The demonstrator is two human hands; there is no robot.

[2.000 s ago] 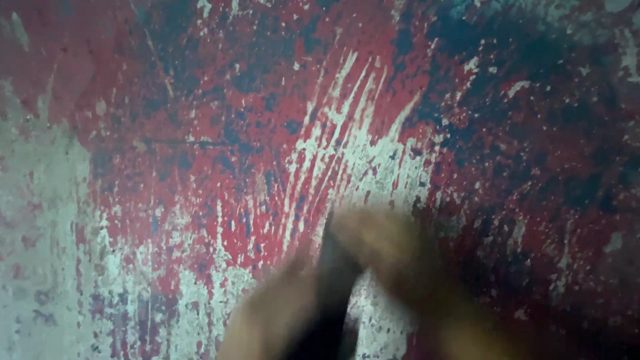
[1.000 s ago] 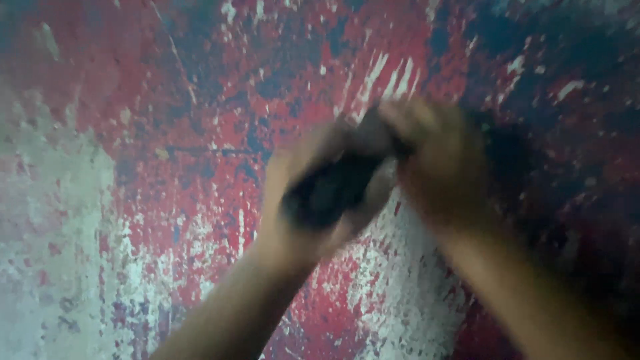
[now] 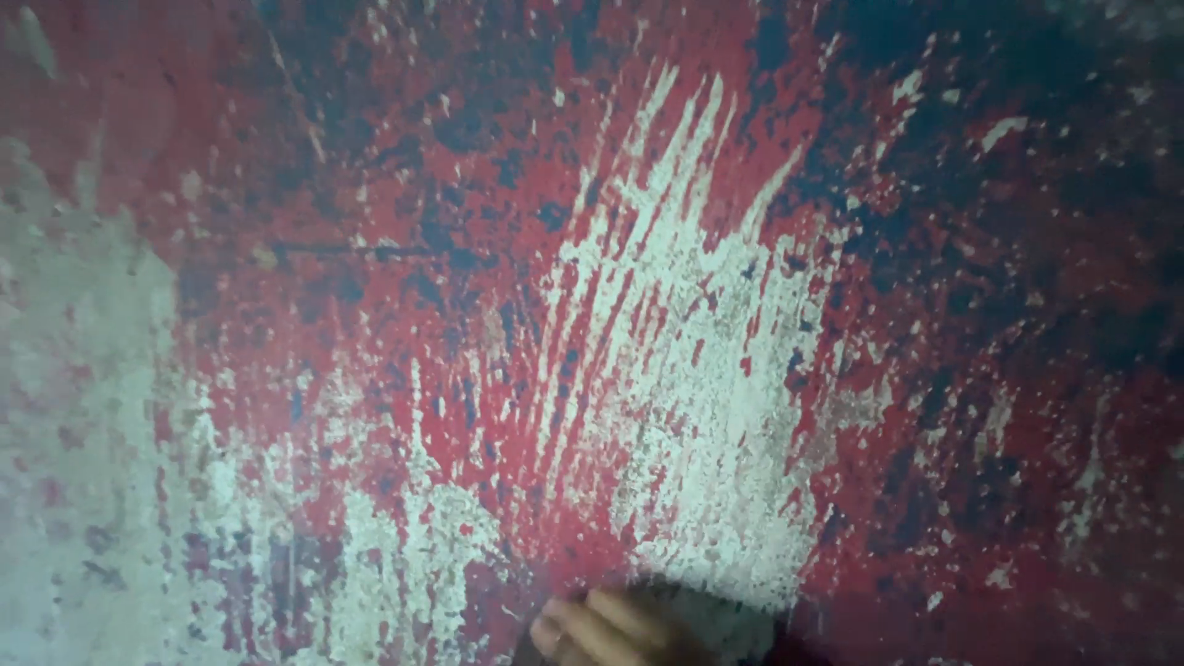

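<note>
A worn painted surface (image 3: 462, 213) fills the head view, with red and dark blue paint. Right of the middle is a pale scraped patch (image 3: 731, 416), whose upper end breaks into thin slanting scratches. One hand shows at the bottom edge, seemingly my right hand (image 3: 615, 634), blurred, its fingers bent and pointing left. It is beside the lower end of the pale patch. Darkness lies around the fingers; whether it is a held tool or shadow cannot be told. My left hand is out of the frame.
A broad pale area (image 3: 83, 370) runs down the left side of the surface. A dark horizontal line (image 3: 361, 251) marks the red paint at left of middle. Dark blue paint (image 3: 1064, 213) covers much of the upper right.
Both hands were over the middle with a dark tool between them one second ago. They have moved down, leaving only one hand's fingers at the bottom edge and uncovering the pale patch.
</note>
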